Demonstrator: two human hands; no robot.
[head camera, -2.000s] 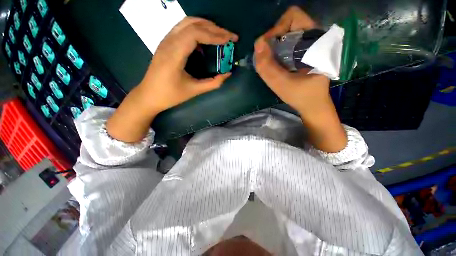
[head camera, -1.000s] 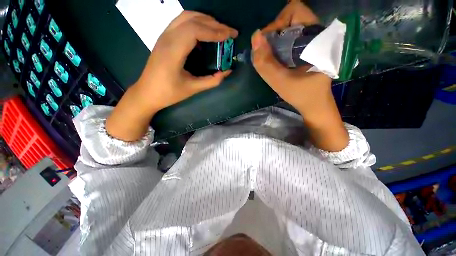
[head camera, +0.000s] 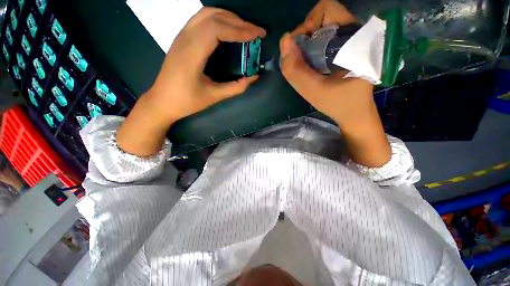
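My left hand (head camera: 193, 72) holds a teal housing (head camera: 253, 57) between thumb and fingertips, its face turned to the right. A dark area lies behind the housing inside the hand; I cannot tell whether it is a holder or the mat. My right hand (head camera: 321, 75) grips a dark grey dispensing syringe (head camera: 317, 49) lying nearly level. Its thin tip (head camera: 268, 65) points left, close to the housing's face; contact cannot be told. A white paper wrap (head camera: 362, 51) and a green syringe adapter (head camera: 392, 47) are at the syringe's rear, with a clear air hose (head camera: 456, 46) running right.
A black parts tray (head camera: 72, 92) with rows of teal parts stands at left, beside a red tray (head camera: 32, 149). A white paper sheet (head camera: 162, 21) lies beyond my left hand on the dark green mat (head camera: 235, 120). Blue-edged bins (head camera: 472, 196) are at lower right.
Both hands, the housing and the syringe sit slightly higher in the picture. The tray and paper have also shifted slightly up and left. Both grips are unchanged.
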